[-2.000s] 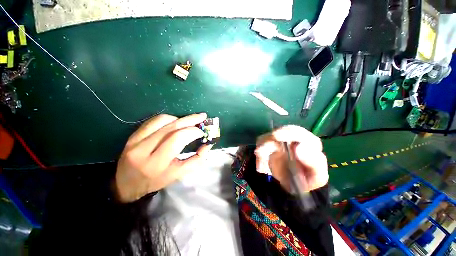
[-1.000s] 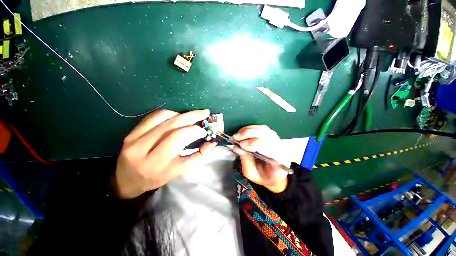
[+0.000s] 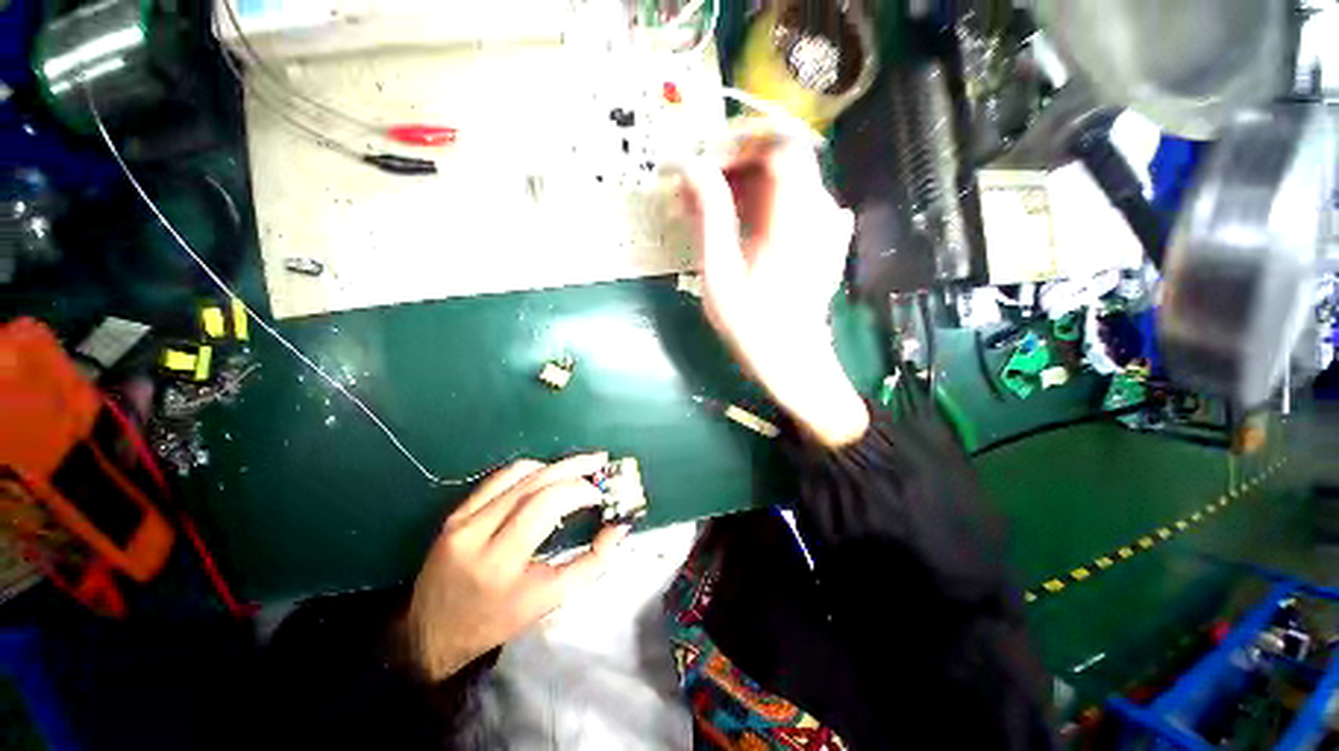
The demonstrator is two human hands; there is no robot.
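Note:
My left hand (image 3: 507, 555) holds a small circuit board (image 3: 623, 490) between its fingertips at the front edge of the green mat. The board's component side shows. My right hand (image 3: 756, 220) is stretched forward over the right part of the pale board (image 3: 485, 220); it is blurred and overexposed, and whether it holds anything cannot be told. A small yellow-wrapped transformer (image 3: 557, 373) lies on the mat ahead of the circuit board. Thin solder wire (image 3: 316, 367) runs from the upper left to near my left hand.
Red (image 3: 423, 135) and black (image 3: 401, 163) alligator clips lie on the pale board. An orange multimeter (image 3: 140, 514) stands at the left. A yellowish round pot (image 3: 808, 62) is at the top. A magnifier lamp (image 3: 1248, 264) is at the right. A slim pale strip (image 3: 752, 421) lies near my right sleeve.
My right hand has left the circuit board, where it held tweezers, and reached forward over the pale board. My left hand still holds the circuit board. The view has tilted up.

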